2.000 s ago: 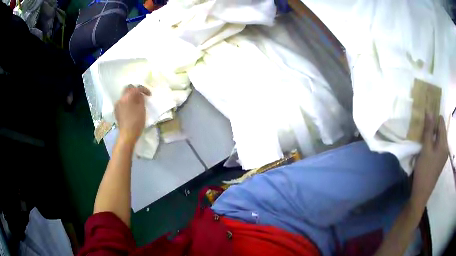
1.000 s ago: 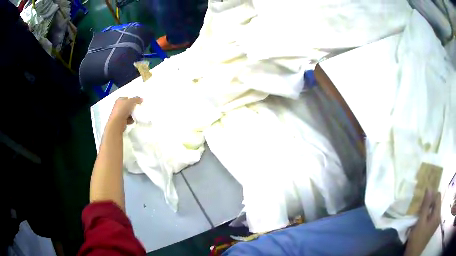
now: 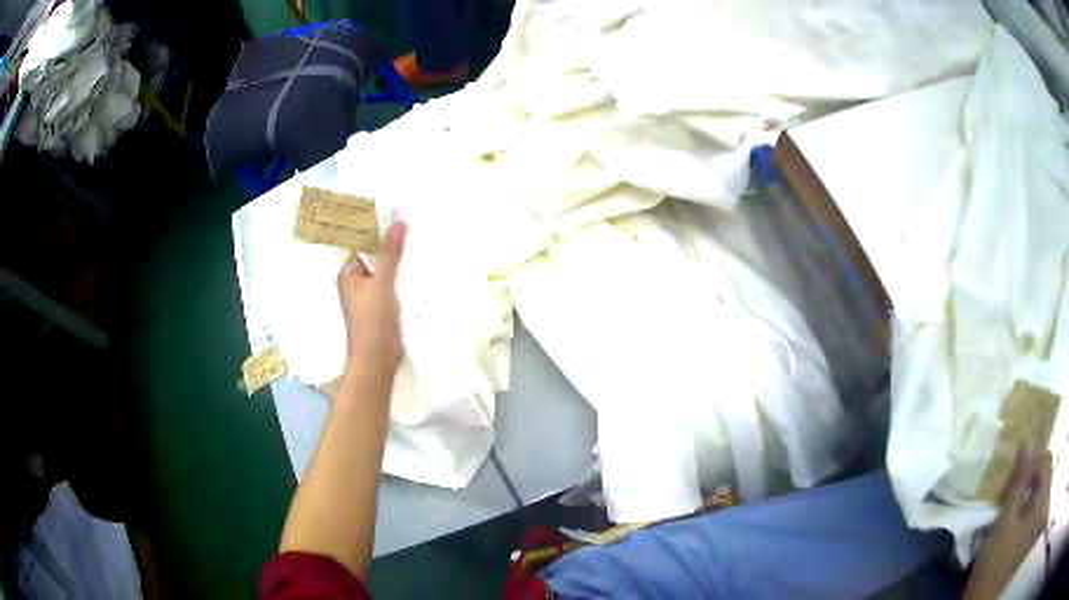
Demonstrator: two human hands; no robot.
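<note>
My left hand [image 3: 373,293] is over the left end of the white cloth heap [image 3: 563,129], with a printed tan ticket [image 3: 336,219] at its fingertips. Another tan ticket [image 3: 265,368] lies at the heap's left edge. My right hand [image 3: 1018,522] is at the lower right, its fingers on a tan ticket [image 3: 1022,428] that lies against a white garment piece [image 3: 955,340]. White panels [image 3: 680,363] hang between the side board and the table.
The grey side board [image 3: 545,404] lies under the heap. The white table [image 3: 867,152] has a brown edge. A dark padded stool [image 3: 287,106] stands at the upper left, near a person's foot [image 3: 428,73]. White pieces [image 3: 80,88] hang at the far upper left.
My left hand has moved right over the heap, and a printed ticket now shows flat at its fingers. A ticket shows again at the heap's left edge. My right hand stays at its ticket.
</note>
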